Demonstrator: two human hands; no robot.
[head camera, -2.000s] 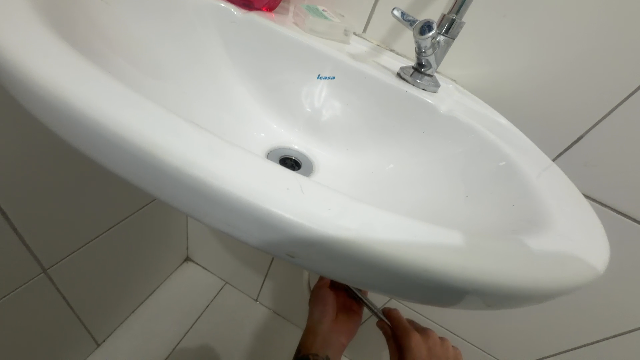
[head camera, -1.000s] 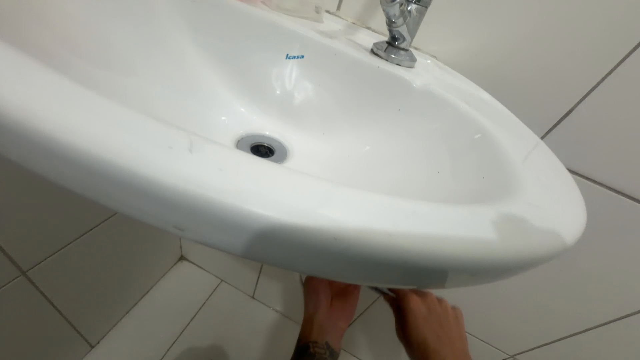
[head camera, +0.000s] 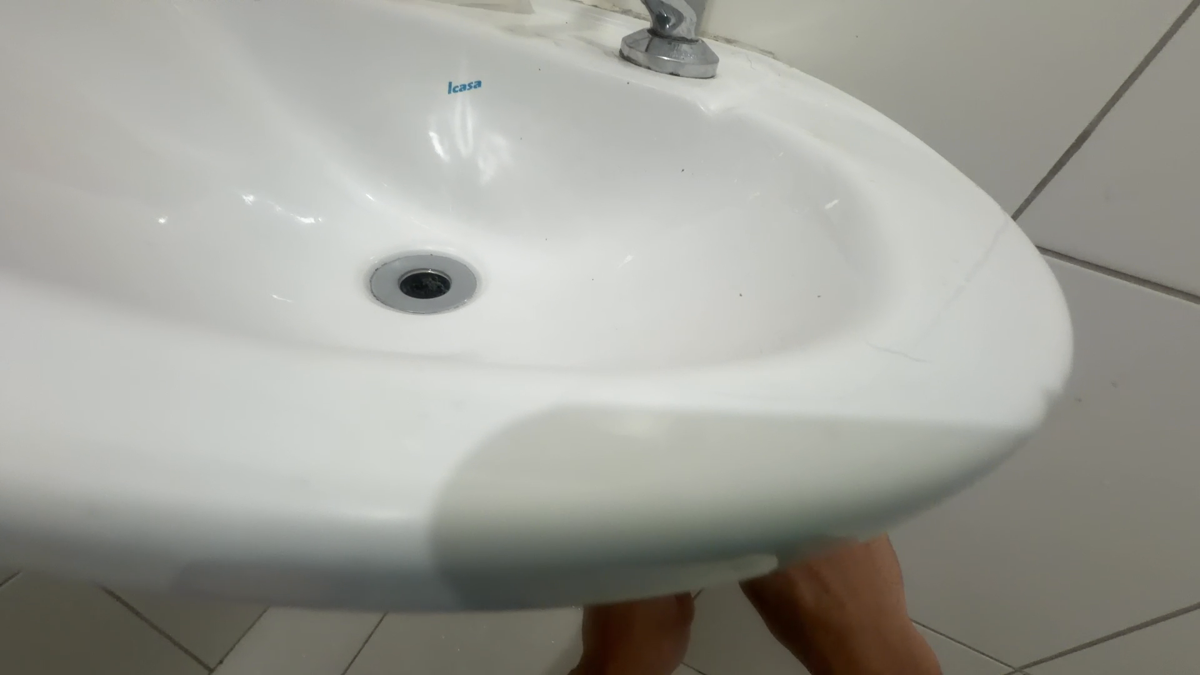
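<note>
A white ceramic washbasin (head camera: 656, 450) fills most of the head view, with a metal drain fitting (head camera: 424, 283) in its bowl. Below its front rim, at the bottom, shows part of my left hand or wrist (head camera: 637, 633). To the right of it, my right hand (head camera: 839, 600) reaches under the basin, its fingers hidden behind the rim. What either hand holds or touches under there is out of sight.
The chrome base of a tap (head camera: 670, 52) stands on the basin's back ledge. A tiled wall (head camera: 1125, 159) lies behind and to the right. Floor tiles (head camera: 309, 637) show under the basin's front edge.
Both hands have gone further out of sight under the basin. The slim metal object at my hands two seconds ago is hidden now. The view has moved closer to the basin.
</note>
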